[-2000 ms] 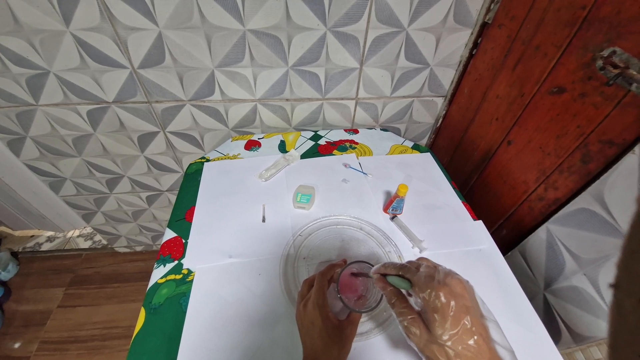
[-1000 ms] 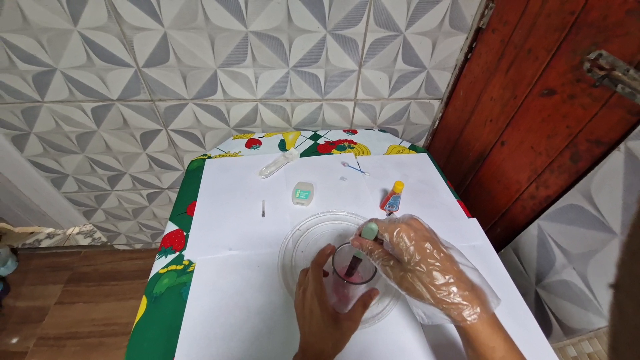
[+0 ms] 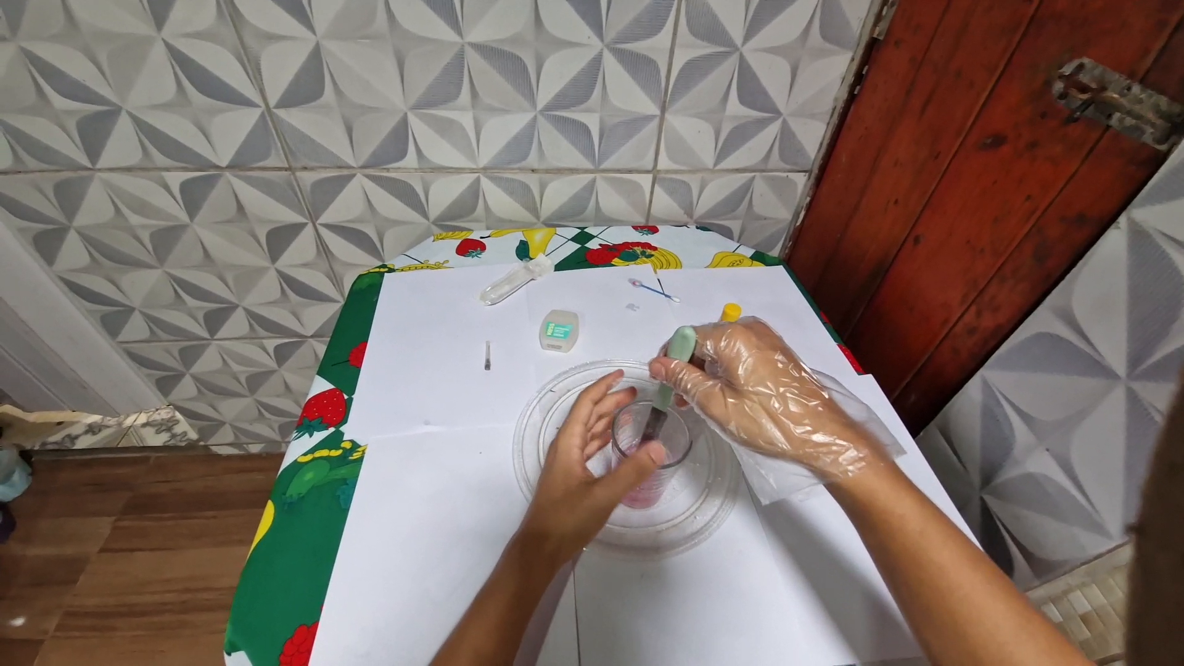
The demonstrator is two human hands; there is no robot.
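Note:
A clear drinking glass (image 3: 652,462) with pinkish contents stands on a round clear glass plate (image 3: 536,453). My left hand (image 3: 585,467), without a glove, curves around the glass's left side, thumb and fingers against it. In a loose clear plastic glove, my right hand (image 3: 772,393) grips the pale green handle (image 3: 682,344) of a utensil. Its dark lower part reaches down into the glass; the tip cannot be made out. Just behind that hand shows the yellow cap (image 3: 731,313) of a small bottle, whose body is hidden.
White paper (image 3: 444,509) covers much of the fruit-patterned tablecloth (image 3: 319,481). Behind the plate lie a small translucent container (image 3: 558,331), a clear plastic tube-shaped item (image 3: 515,280), a cotton swab (image 3: 653,289) and a small thin piece (image 3: 487,356). A tiled wall stands behind, a wooden door (image 3: 971,166) at right.
The utensil, slanted low over the glass two seconds ago, now stands steeper in it. My right hand has moved up and now covers the small bottle's body and the syringe seen earlier.

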